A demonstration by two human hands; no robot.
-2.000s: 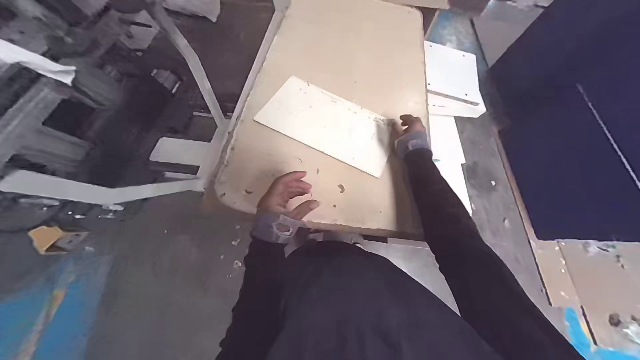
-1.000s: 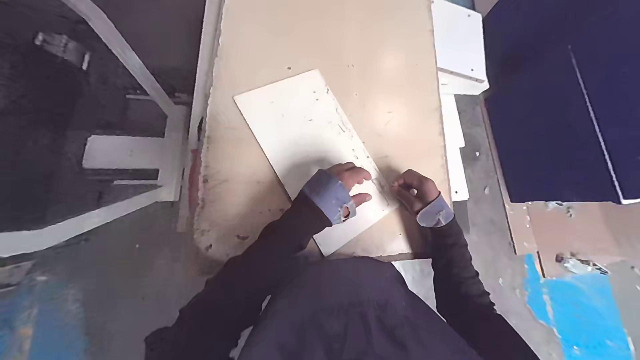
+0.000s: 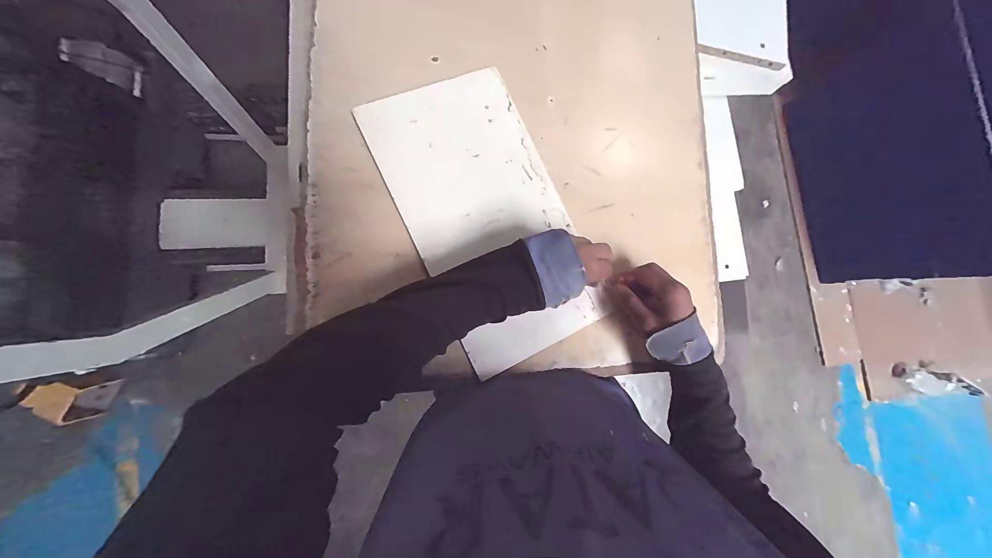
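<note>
A white rectangular board lies slanted on a light wooden tabletop, with dark marks or chips along its right long edge. My left hand is at the lower part of that edge, its fingers bent and partly hidden behind the cuff. Close beside it, my right hand has curled fingers near the board's lower right edge. The fingertips of both hands nearly meet. Whether anything small is between them cannot be told.
White metal frame bars stand left of the table. White panels lie along its right side. Farther right is a large dark blue panel above brown sheets. Blue paint marks the floor.
The board has turned from lying crosswise to a steeper slant. My left hand has moved from the table's near edge across the board, close to my right hand.
</note>
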